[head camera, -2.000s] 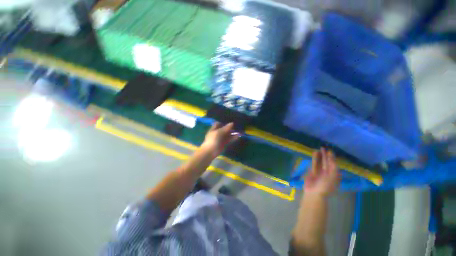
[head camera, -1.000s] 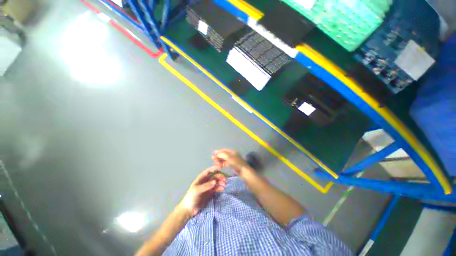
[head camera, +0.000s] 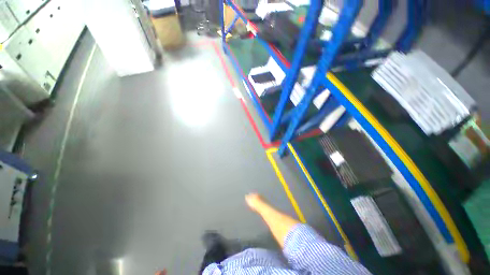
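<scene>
My right hand is small and blurred at the end of the forearm, low in the middle, over the floor. Nothing is seen in it, but its finger pose is unclear. Only a tip of my left hand shows at the bottom edge. At the right, a dark batch of circuit boards with a white label stands on the lower green-matted shelf. A second dark batch with a white front stands nearer. A stack of white panels lies on the upper shelf.
Blue shelf posts rise at upper right. The upper shelf has a yellow edge. Red and yellow lines mark the grey floor. White cabinets stand upper left; my dark shoe shows below.
The view has turned along the aisle. The blue bin has left view; blue posts and white panels have come in. My hands, earlier close together, are apart, the left almost out of frame.
</scene>
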